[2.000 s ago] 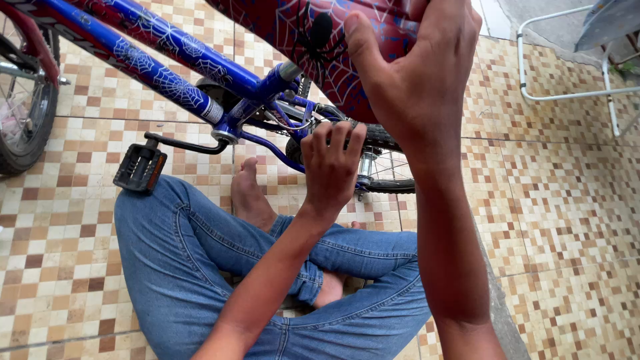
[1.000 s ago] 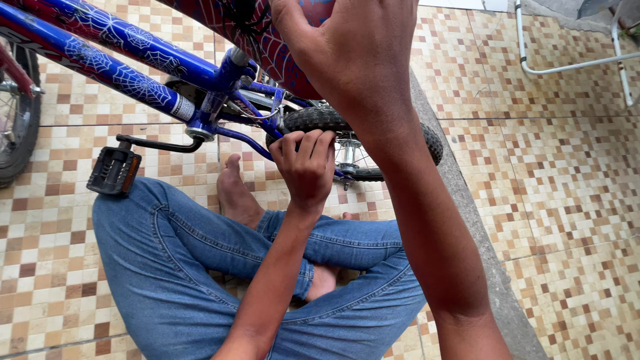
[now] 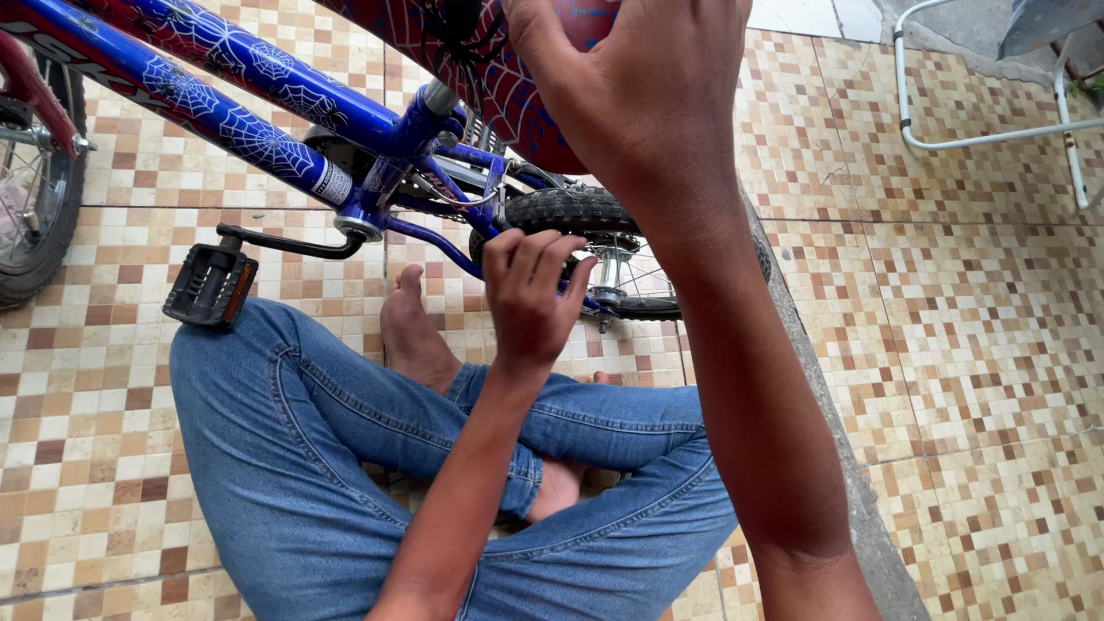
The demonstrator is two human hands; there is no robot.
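A blue children's bicycle frame [image 3: 259, 138] with white web patterns slants across the top left of the head view. My right hand [image 3: 642, 95] rests on the red bicycle saddle [image 3: 509, 95] printed with webs and a black spider; its fingertips run out of view. My left hand [image 3: 535, 289], fingers bent, is at the rear wheel [image 3: 573, 209], beside the blue frame tubes; whether the fingertips touch the tyre or frame cannot be told. The wheel hub [image 3: 611, 274] lies just right of it. A black pedal [image 3: 210, 285] on its crank [image 3: 297, 247] sits over my knee.
Another bicycle's wheel [image 3: 60, 172] with a red fork stands at the left edge. A white metal tube frame [image 3: 975, 142] is at the upper right. A grey stone strip [image 3: 802, 345] crosses the tiled floor [image 3: 949, 362] on the right. My crossed legs in jeans [image 3: 345, 448] lie below the bicycle.
My left hand's fingers have spread somewhat since a second ago, when they were bunched at the rear tyre. My right hand remains at the saddle. The view has shifted slightly.
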